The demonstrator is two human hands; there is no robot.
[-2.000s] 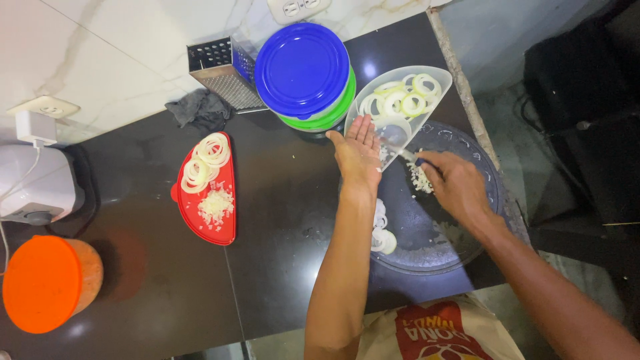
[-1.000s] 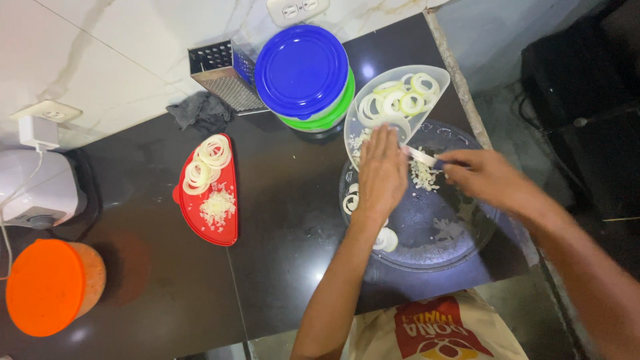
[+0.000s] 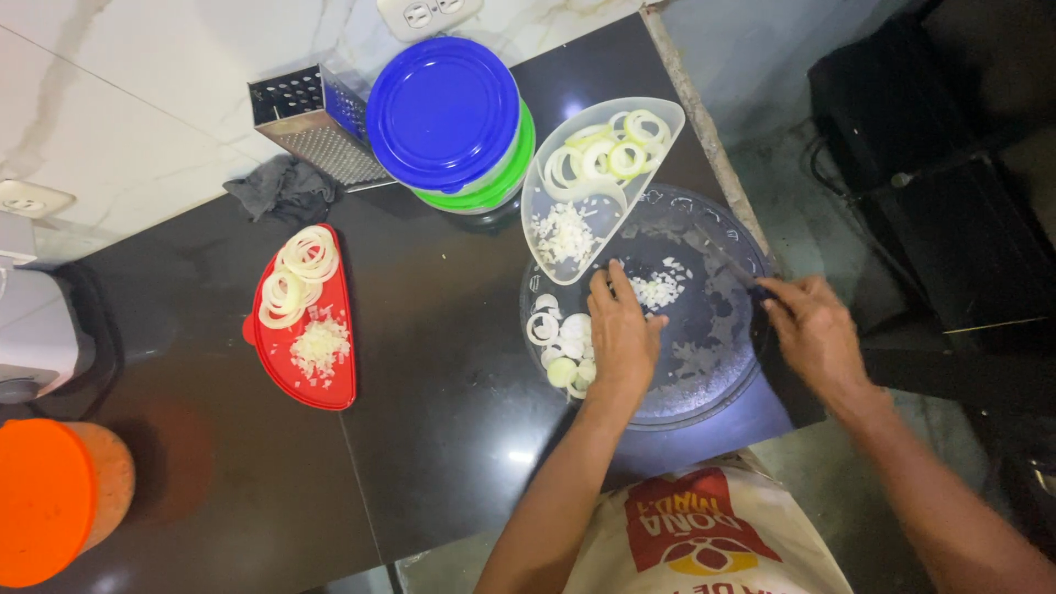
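My right hand (image 3: pixel 813 334) grips the dark handle of a knife (image 3: pixel 730 256), whose blade lies over the round dark board (image 3: pixel 701 330) and blends with it. My left hand (image 3: pixel 620 334) rests at the board with fingers spread, beside a small heap of chopped onion (image 3: pixel 660 287); it holds nothing that I can see. Onion slices (image 3: pixel 565 342) lie left of it, along the board's rim. A translucent half-round divided container (image 3: pixel 615 202) overlaps the board's upper left edge, with onion rings (image 3: pixel 623 153) in one compartment and chopped onion (image 3: pixel 565 233) in the smaller one.
A red half-round lid (image 3: pixel 334 384) holds onion rings and chopped onion. Behind stand a metal box grater (image 3: pixel 342 140), a dark cloth (image 3: pixel 283 191) and a blue-lidded container (image 3: pixel 445 115) on a green-lidded one. An orange-lidded container (image 3: pixel 45 503) and a white appliance (image 3: pixel 37 330) are at left.
My left hand has moved from the translucent container down to the board beside the chopped onion. My right hand has drawn the knife away to the right. More chopped onion shows in the smaller compartment.
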